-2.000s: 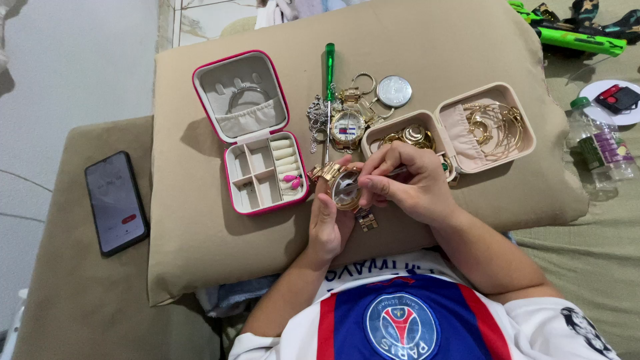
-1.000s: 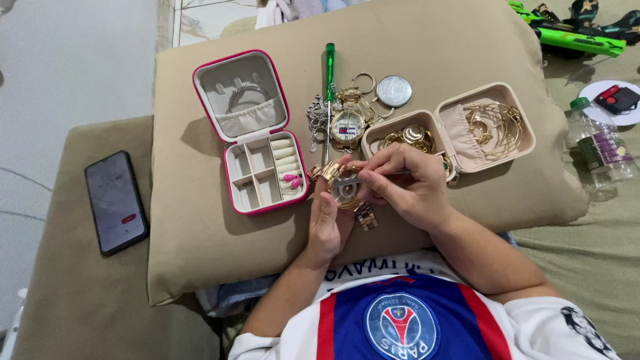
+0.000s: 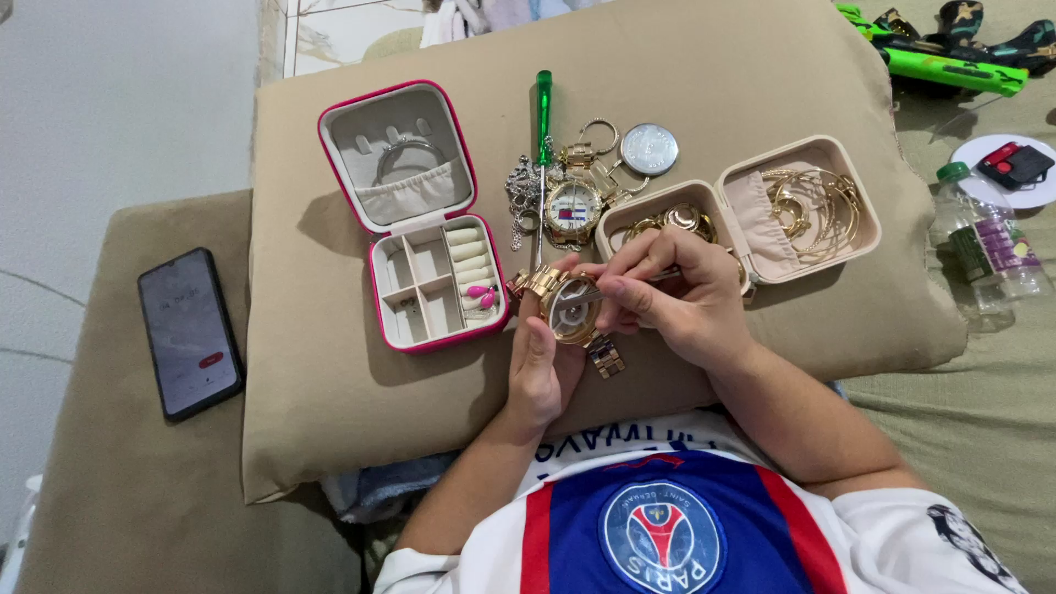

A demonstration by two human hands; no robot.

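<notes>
A gold-coloured wristwatch (image 3: pixel 575 309) is held by my left hand (image 3: pixel 542 363), its round case facing up and part of its link bracelet hanging down at the right. My right hand (image 3: pixel 681 293) pinches a thin metal tool (image 3: pixel 580 302) whose end lies over the watch case; the rest of the tool is partly hidden by my fingers. Just beyond my hands, a screwdriver with a green handle (image 3: pixel 544 115) lies beside silver-coloured chains (image 3: pixel 523 191) and another gold-coloured watch (image 3: pixel 572 208). A round metal disc (image 3: pixel 649 149) lies farther back.
All this rests on a beige cushion (image 3: pixel 462 412). An open pink-edged jewellery box (image 3: pixel 378 289) stands at the left, an open cream jewellery box (image 3: pixel 866 239) at the right. A phone (image 3: pixel 190 330) lies far left; a plastic bottle (image 3: pixel 990 239) and a white plate (image 3: pixel 973 148) are far right.
The watch in my left hand has tilted and turned slightly, and the thin tool shows more plainly across its case. Both hands have otherwise stayed in nearly the same place.
</notes>
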